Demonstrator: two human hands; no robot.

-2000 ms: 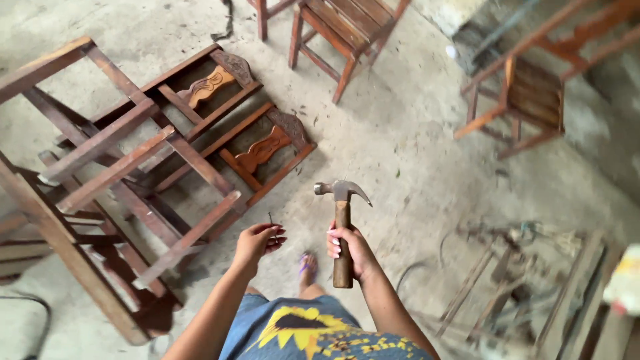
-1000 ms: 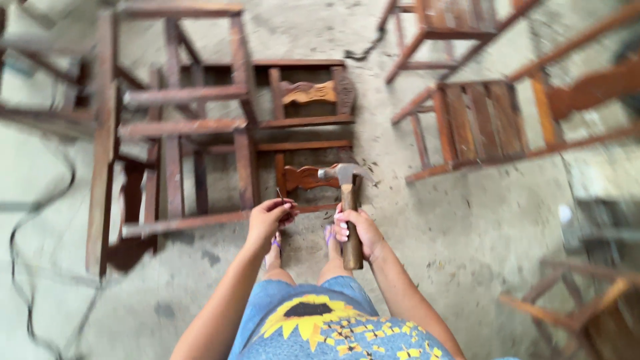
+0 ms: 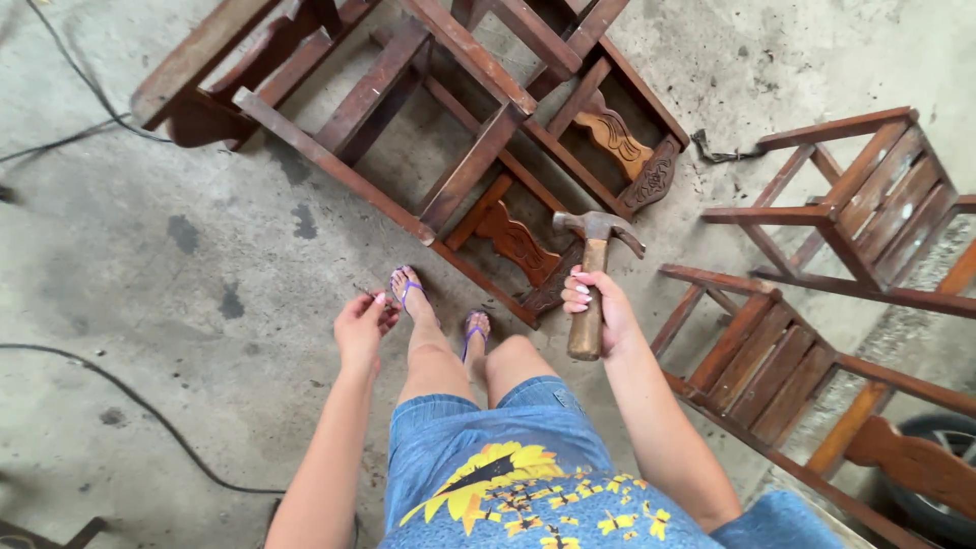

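Observation:
My right hand [image 3: 598, 305] is closed around the wooden handle of a claw hammer [image 3: 598, 229], held upright in view with its steel head at the top and the claw pointing right. My left hand [image 3: 364, 324] pinches a thin, dark nail-like piece [image 3: 363, 290] between thumb and fingers; it is too small to tell exactly. Beyond both hands lie wooden chairs on their sides or backs, one with a carved backrest slat [image 3: 518, 248] just behind the hammer head. Neither hand touches the chairs.
Stacked chair frames [image 3: 374, 99] fill the upper middle. Two slatted wooden chairs [image 3: 770, 366] stand or lie at the right, with a tire [image 3: 934, 457] near the lower one. Black cables [image 3: 145, 404] cross the concrete floor at the left. My sandaled feet are beside the chair frames.
The view has turned and shifted a lot, so the chairs appear in other places. Both hands keep their hold, the right on the hammer, the left on the thin piece.

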